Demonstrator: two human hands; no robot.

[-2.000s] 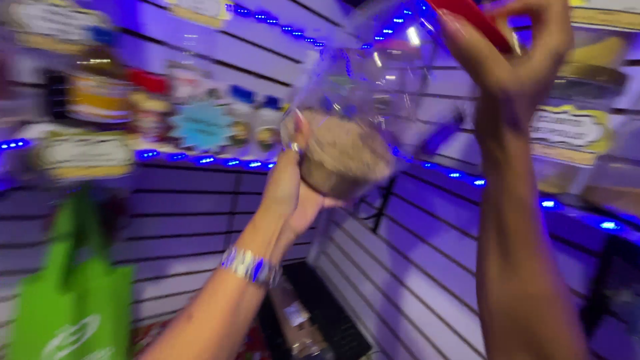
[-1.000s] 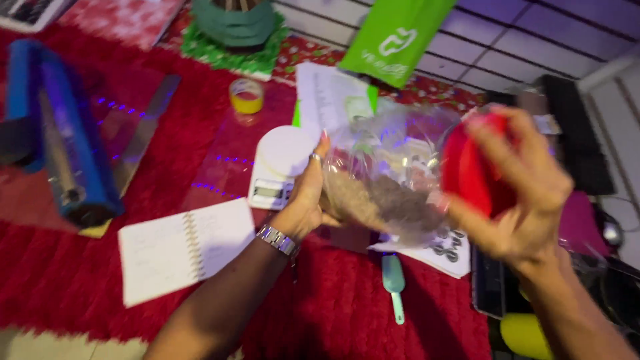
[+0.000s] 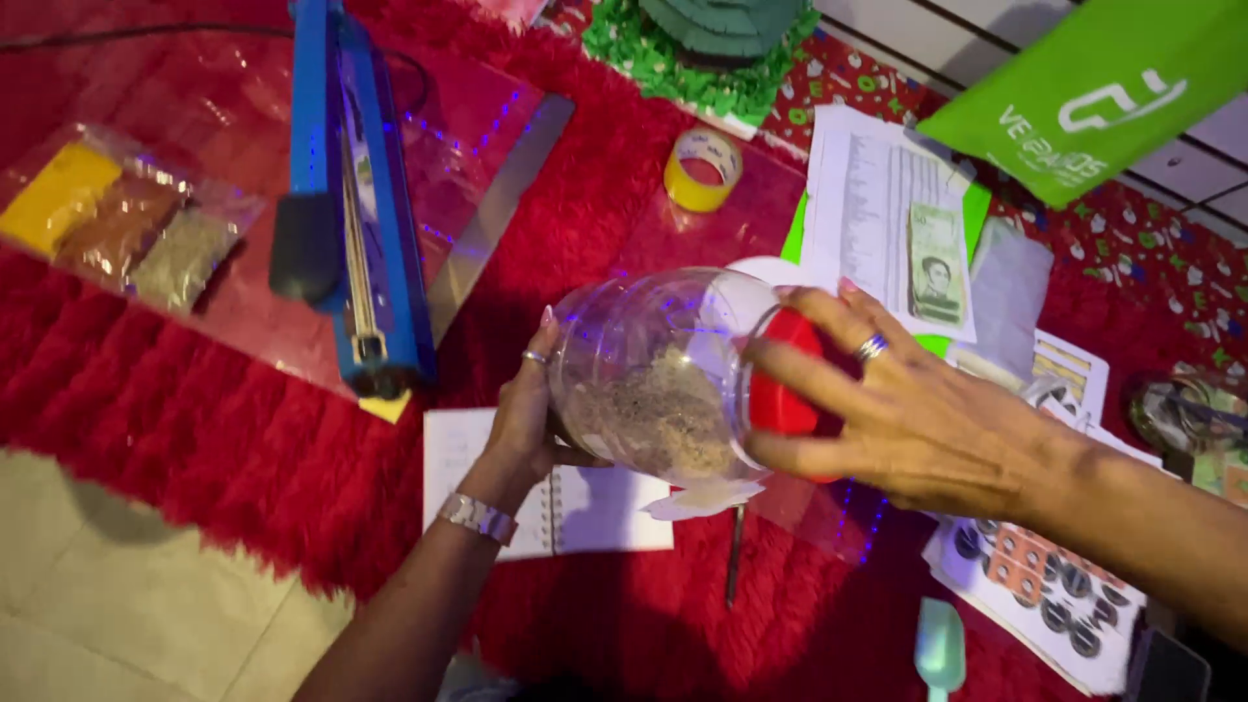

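A clear plastic jar (image 3: 643, 390) lies tipped on its side in the air above the table, with a brownish, grainy powder inside. My left hand (image 3: 531, 419) grips its base end. The fingers of my right hand (image 3: 858, 390) are around the red lid (image 3: 785, 385) at the other end. Beneath the jar are an open spiral notebook (image 3: 468, 448) and a dark pen (image 3: 735, 556). A white round scale plate (image 3: 770, 273) shows partly behind the jar. At the lower right lies a mint-green scoop (image 3: 940, 648).
A blue bag sealer (image 3: 317, 127), a metal ruler (image 3: 497, 214) and bags of spices (image 3: 127, 234) are at the left. Yellow tape (image 3: 697, 190), papers with banknotes (image 3: 936, 268) and a green bag (image 3: 1072, 107) lie toward the back. Printed sheets (image 3: 1033, 585) are at the right, on the red cloth (image 3: 575, 234).
Two seconds ago both hands held the jar up near the wall shelves; now it is over the table. The view has swung down to the table. Both hands remain on the jar.
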